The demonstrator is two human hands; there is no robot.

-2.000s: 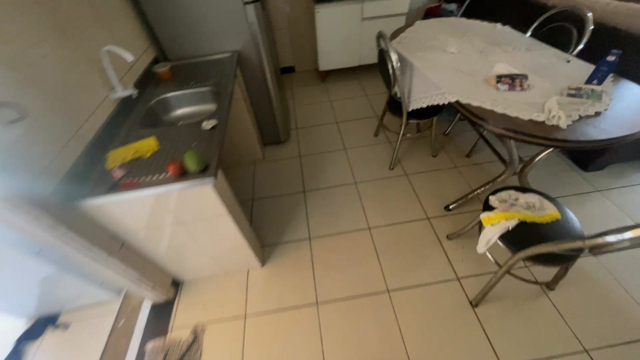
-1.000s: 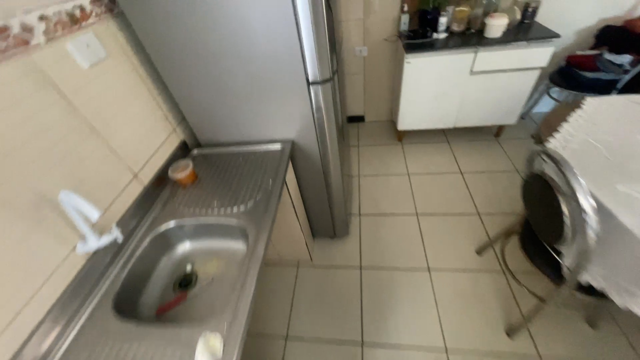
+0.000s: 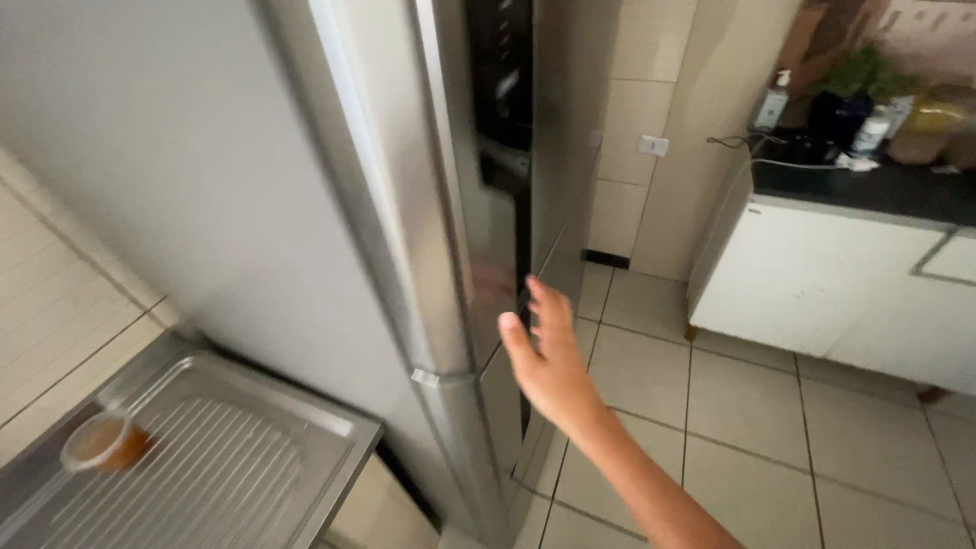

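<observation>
A stainless steel refrigerator (image 3: 427, 229) stands upright in the middle of the view, with a dark glossy strip (image 3: 499, 76) down its front. My right hand (image 3: 545, 347) reaches up from the lower right to the fridge's front edge, near the gap between the upper and lower doors. Its thumb and fingers are apart and nothing is held; whether the fingertips touch the door cannot be told. My left hand is out of the frame.
At the lower left is a steel sink drainboard (image 3: 206, 457) bearing a plastic tub with orange contents (image 3: 107, 442). A white cabinet (image 3: 823, 282) with a dark top holds bottles, a plant and cables at the right. The floor is tiled.
The view has moved much closer to the refrigerator. My right hand has come into view beside its doors; neither earlier frame shows a hand.
</observation>
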